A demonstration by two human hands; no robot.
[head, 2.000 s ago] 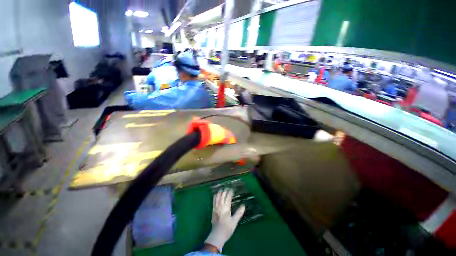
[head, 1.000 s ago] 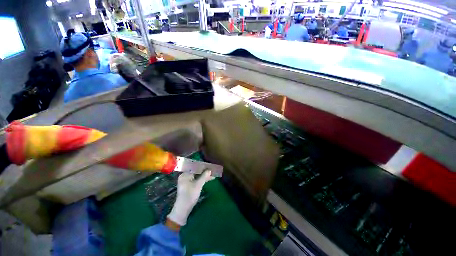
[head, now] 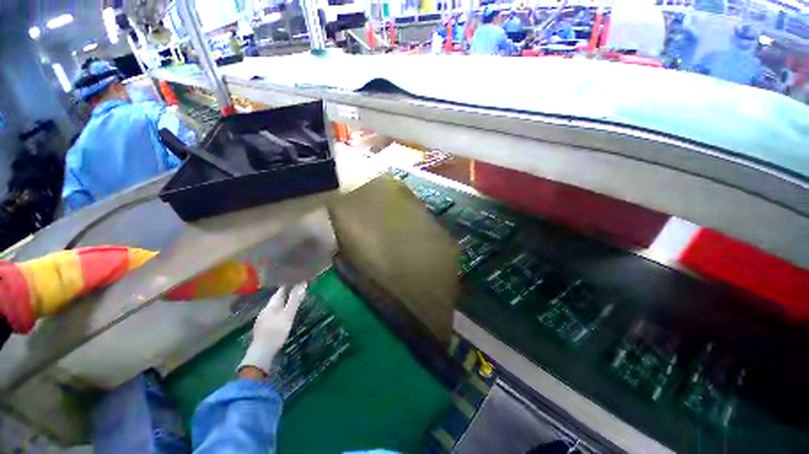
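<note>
My left hand [head: 270, 330], in a white glove with a blue sleeve, is over the left part of a dark green printed circuit board [head: 312, 348]. Its fingers point up and away, near the red-yellow wrapped nozzle end [head: 226, 280] below the shelf edge. Whether the fingers grip anything is unclear. The board lies on the green mat [head: 377, 395]. My right hand is out of view; only a bit of blue sleeve shows at the bottom edge.
The red-yellow hose part [head: 75, 277] crosses the raised shelf [head: 133, 208] at left. A black tray [head: 257, 191] holds black tools. A brown side panel [head: 399, 257] stands between mat and conveyor belt [head: 568, 257], which carries several boards. A person in blue [head: 120, 146] is beyond.
The view has swung right. My left hand was spread on the board, then at the silvery metal strip by the nozzle; the strip is no longer distinct and more of the board shows.
</note>
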